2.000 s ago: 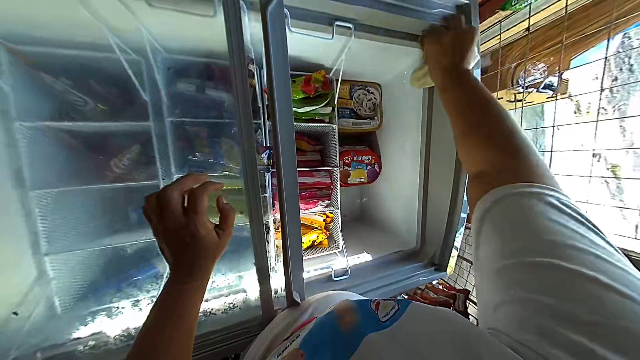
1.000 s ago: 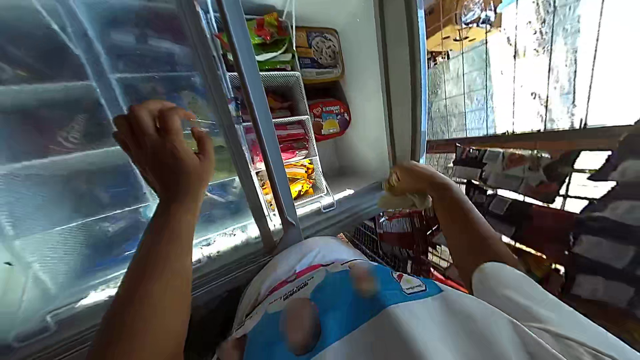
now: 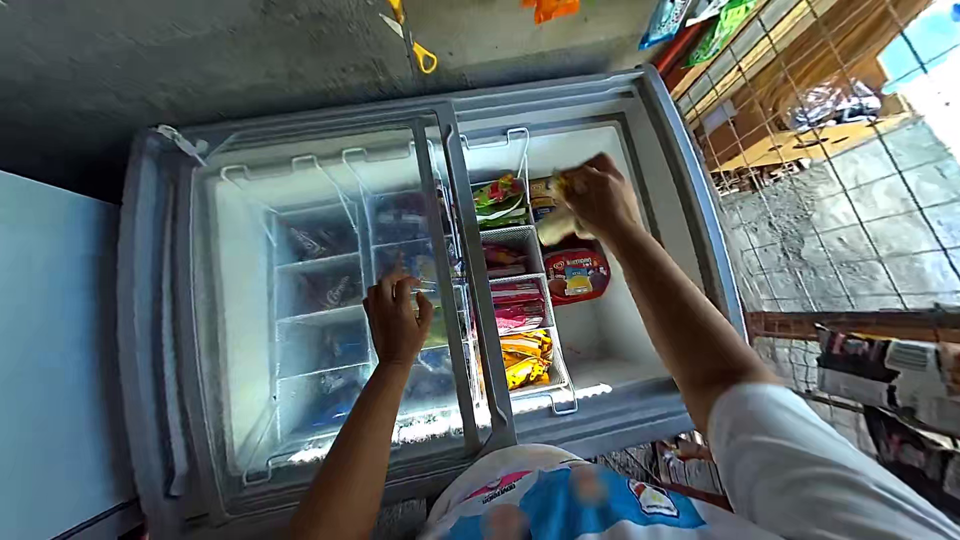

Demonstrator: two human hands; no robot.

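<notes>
My left hand point(image 3: 398, 316) rests with bent, spread fingers on the sliding glass lid point(image 3: 315, 277) of a chest freezer, holding nothing. Over the uncovered right side, my right hand point(image 3: 600, 196) is closed on a pale cloth point(image 3: 559, 225), blurred at its edges. Beneath the cloth lie a red ice cream tub point(image 3: 576, 274) and a second tub point(image 3: 541, 196), partly hidden. Beside them a white wire basket point(image 3: 551, 300) holds green, pink and orange packets point(image 3: 526, 358) in separate compartments. More packets show dimly through the glass.
The freezer's grey rim point(image 3: 697, 195) surrounds both sides. Yellow-handled scissors point(image 3: 424, 57) hang on the wall behind. A wire grid point(image 3: 840, 187) stands at the right, with hanging packets point(image 3: 885, 367) lower down. A pale panel point(image 3: 60, 337) is at the left.
My right hand has moved with the cloth from the freezer's near right rim to above the tubs inside. My left hand stays on the glass lid. The view has shifted to take in the whole freezer.
</notes>
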